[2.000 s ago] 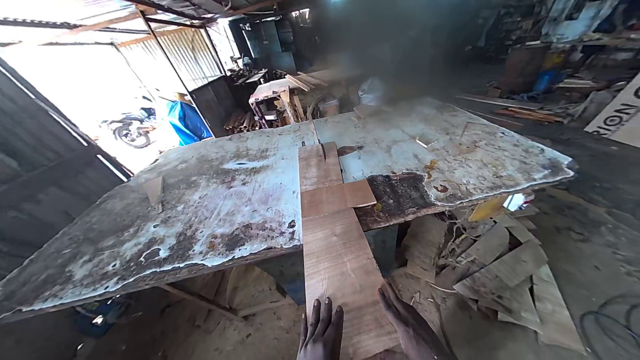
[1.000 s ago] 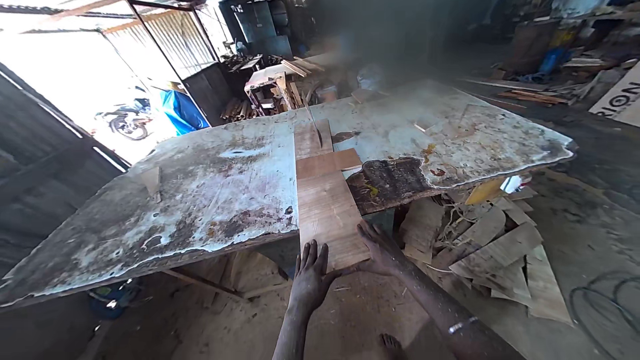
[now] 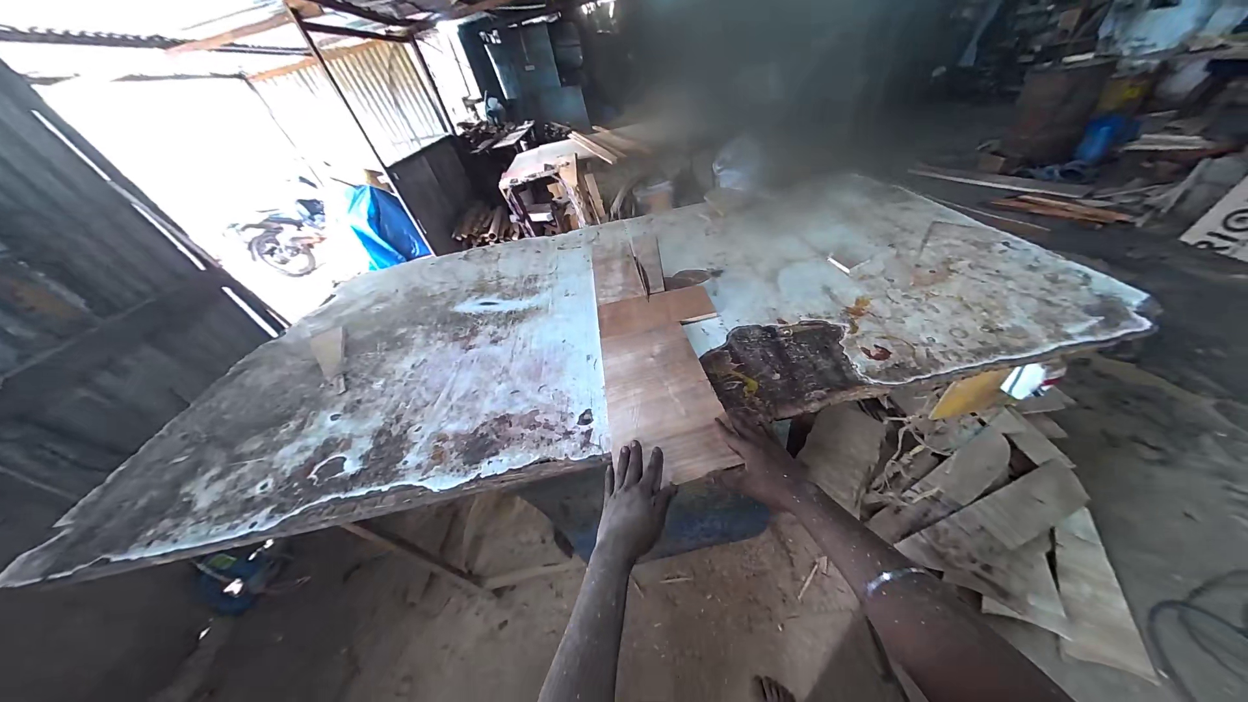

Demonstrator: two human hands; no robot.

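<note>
A thin wooden veneer or plywood sheet [image 3: 658, 385] lies over the near edge of a large worn table [image 3: 468, 351]. A smaller wood strip [image 3: 655, 309] crosses it, and more wood with a dark slit [image 3: 632, 265] lies beyond. My left hand [image 3: 636, 499] rests with fingers spread on the sheet's near left corner. At the near right corner, my right hand [image 3: 759, 458] grips the sheet's edge, its fingers partly hidden below. The sheet's near end juts past the table edge.
Plywood offcuts [image 3: 1014, 517] are heaped on the floor at the right, below the table. A small wedge-shaped wood piece [image 3: 330, 356] lies on the table's left part. A blue tarp [image 3: 385, 226] and a motorcycle [image 3: 283, 239] stand beyond the far left. A cable [image 3: 1204, 619] lies at lower right.
Both hands and the sheet have moved forward, away from me, so less of the sheet hangs past the table's near edge. The right hand has gone to the sheet's right edge.
</note>
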